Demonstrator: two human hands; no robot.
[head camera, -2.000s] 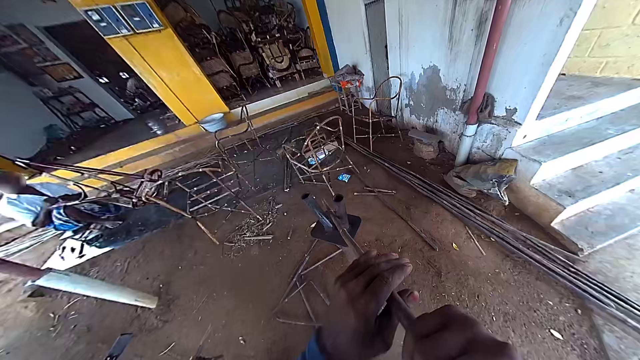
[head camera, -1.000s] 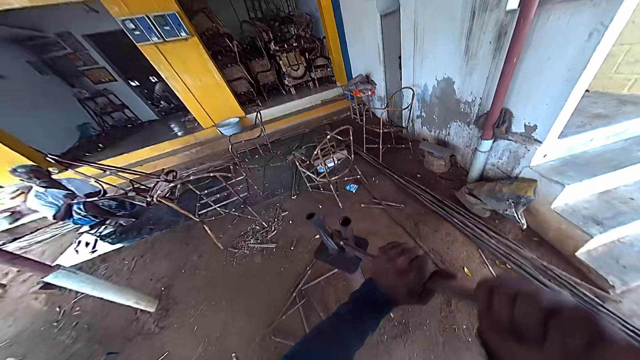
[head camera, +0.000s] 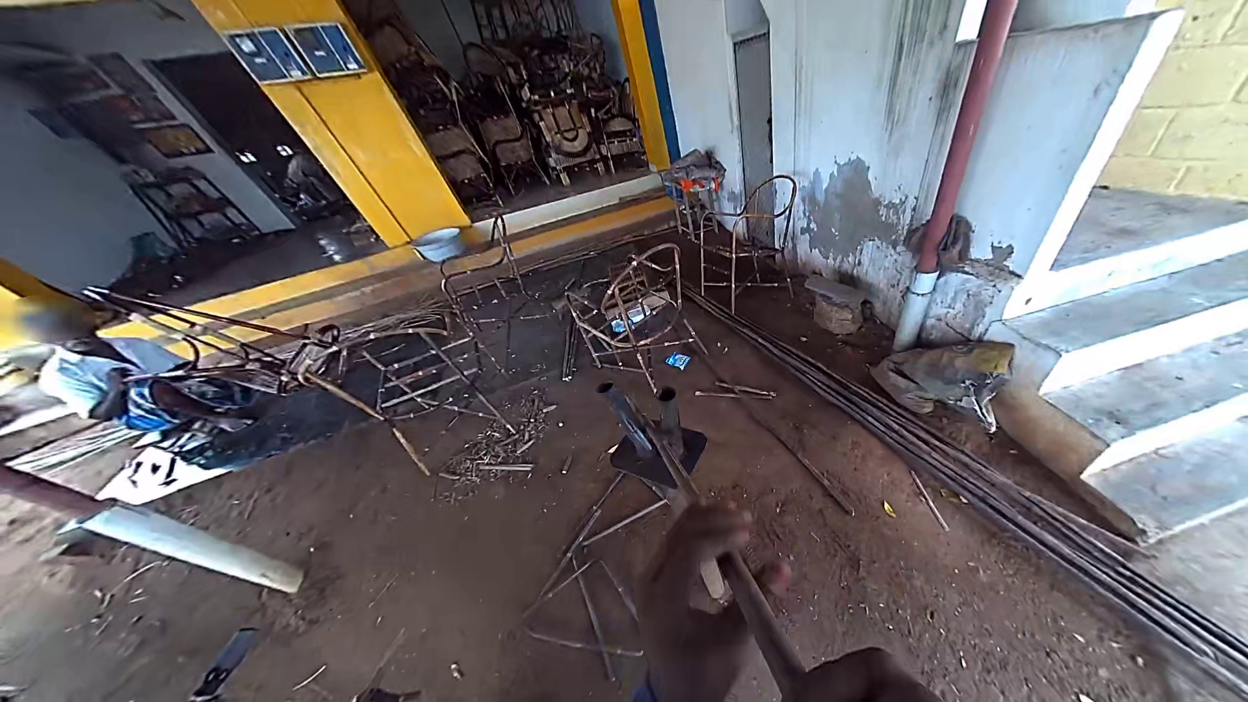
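My left hand (head camera: 697, 585) is wrapped around a cane pole (head camera: 762, 624) at the lower middle of the head view. At the bottom edge my right hand (head camera: 863, 678) grips the same pole nearer to me; part of this hand is cut off by the frame. The pole's far end reaches a metal stand with two upright pipes (head camera: 669, 414) on a dark square plate (head camera: 694, 450), and lies between the pipes. Whether it touches them I cannot tell. A light piece, perhaps a tool or pole part, shows by my left palm.
Cane chair frames (head camera: 634, 302) stand beyond the stand. Long poles (head camera: 907, 448) lie along the right, beside a sack (head camera: 951, 375) and concrete steps (head camera: 1170, 341). Cane scraps (head camera: 502, 444) litter the ground. A person (head camera: 146, 385) sits at the left near more frames. A post (head camera: 195, 551) stands at the lower left.
My left hand has moved back toward the bottom of the view, and the forearm seen reaching out a second ago is now mostly out of frame. Both hands remain on the pole.
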